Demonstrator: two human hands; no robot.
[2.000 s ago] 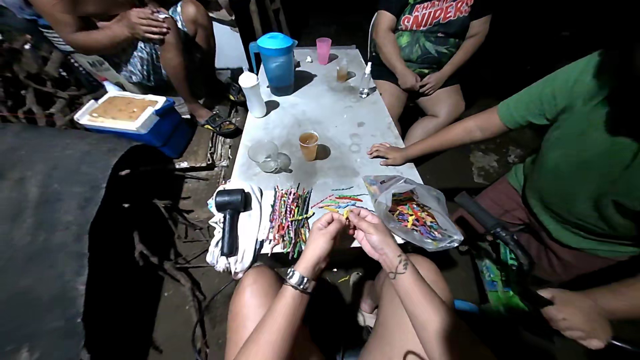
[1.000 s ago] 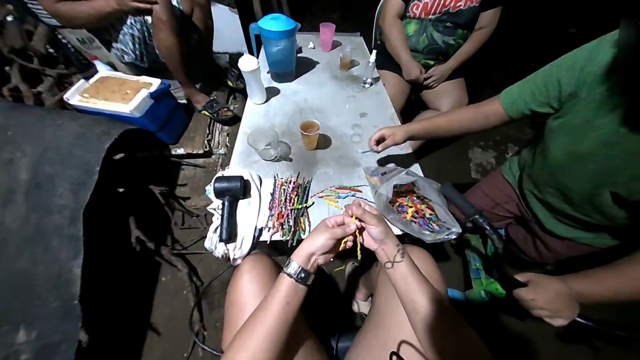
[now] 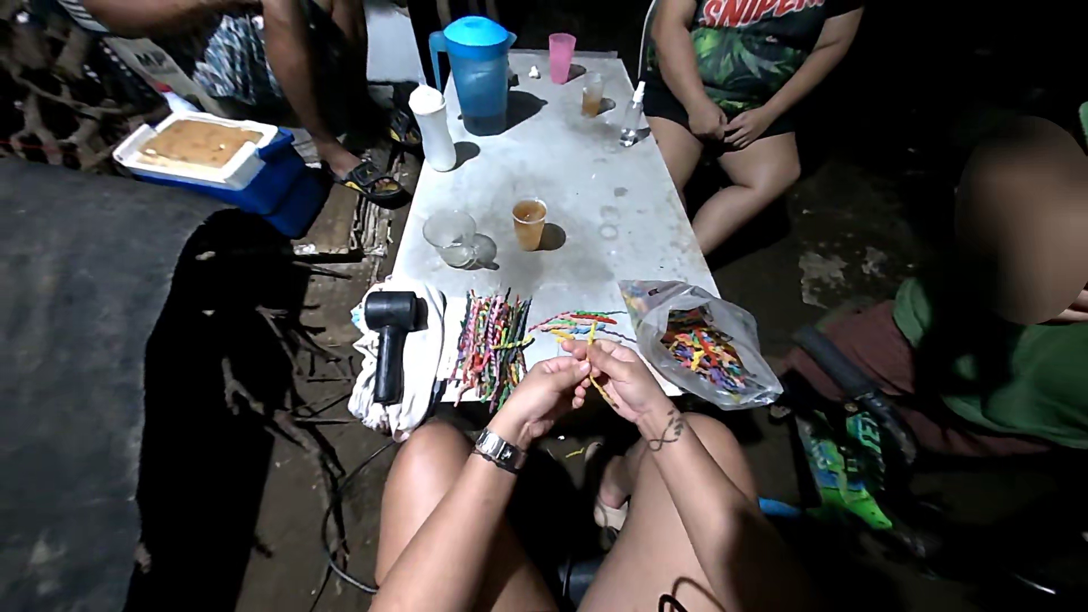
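My left hand (image 3: 551, 393) and my right hand (image 3: 625, 378) meet over the near edge of the white table (image 3: 578, 204). Between their fingertips they hold a thin yellow twisted strip (image 3: 604, 393), one end pointing up and the other hanging down. Just left of my hands lies a row of colourful twisted strips (image 3: 493, 348). A few loose strips (image 3: 578, 321) lie beyond my fingers. On the right, a clear plastic bag (image 3: 739, 336) stands with its mouth spread, full of colourful strips (image 3: 701, 353).
A black handheld device (image 3: 390, 344) rests on a white cloth (image 3: 421, 382) at the left corner. Farther up stand a glass mug (image 3: 450, 238), a cup of brown drink (image 3: 529, 225), a white bottle (image 3: 433, 127), a blue pitcher (image 3: 478, 76) and a spray bottle (image 3: 632, 115). People sit around the table.
The person in green at the right has leaned down and away, and that person's hand has left the tabletop. My hands stay together, with the yellow strip now more upright between them.
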